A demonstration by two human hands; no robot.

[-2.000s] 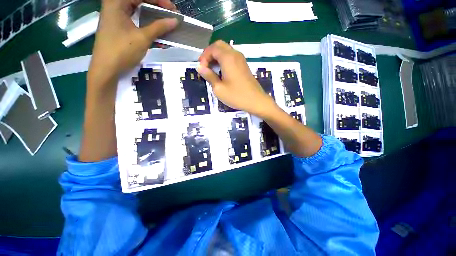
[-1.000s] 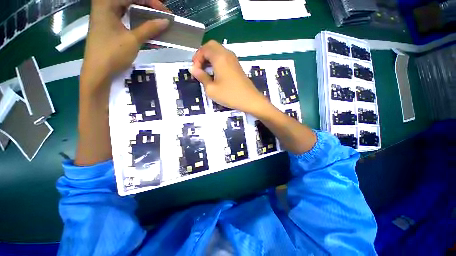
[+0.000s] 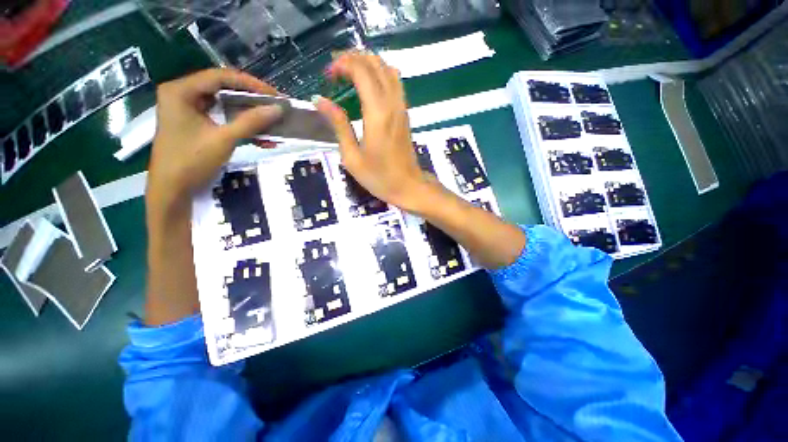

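A white parts tray (image 3: 285, 246) lies tilted on the green bench, with a black phone part (image 3: 241, 207) in each visible pocket. My left hand (image 3: 194, 129) holds a grey-brown sticker sheet with white edges (image 3: 302, 123) above the tray's far edge, thumb on top. My right hand (image 3: 380, 142) is at the sheet's right end, thumb close to it and fingers spread. Whether a tiny pad is on its fingertips cannot be told. My right hand and forearm cover parts of the upper middle and right pockets.
A tray stack (image 3: 537, 164) with black parts stands at right. Sticker sheets lie at left (image 3: 82, 289) and far right (image 3: 689, 134). A white strip (image 3: 441, 56), clear plastic trays (image 3: 259, 34) and a strip of dark parts (image 3: 69, 108) lie beyond.
My right hand has risen from the tray's upper pockets to the sticker sheet and its fingers have spread. The sheet is now tilted more edge-on. The whole view has shifted.
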